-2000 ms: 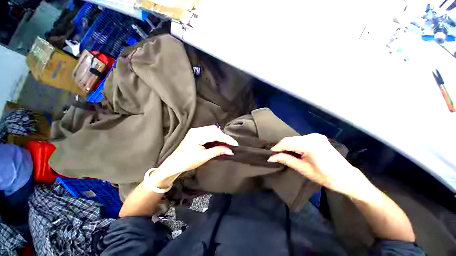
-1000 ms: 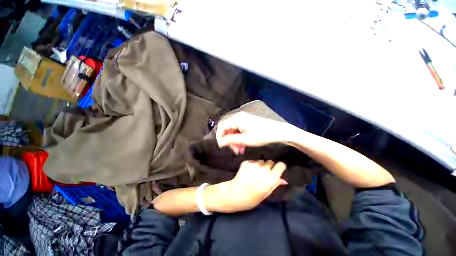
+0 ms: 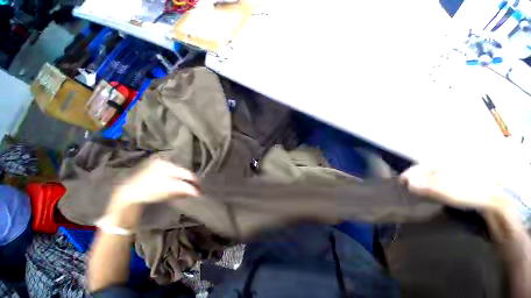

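A brown garment (image 3: 303, 201) is stretched sideways across my lap, blurred by motion. My left hand (image 3: 154, 183), with a white band on the wrist, grips its left end. My right hand (image 3: 434, 183) grips its right end beside the table edge; it is blurred too. A darker brown band runs between the two hands. A small black-and-white label (image 3: 255, 164) shows on the brown cloth just above the stretched edge.
A pile of brown garments (image 3: 198, 110) lies at the left over blue crates. The white table (image 3: 349, 75) crosses the upper right, bearing an orange-and-black tool (image 3: 496, 116) and metal machine parts (image 3: 483, 55). A red stool (image 3: 45, 206), checked cloth (image 3: 55, 265) and a cardboard box (image 3: 67, 99) stand left.
My hands were close together, then crossed near the middle; now they are wide apart, left hand left and right hand right, with the garment stretched between them. The view has shifted slightly.
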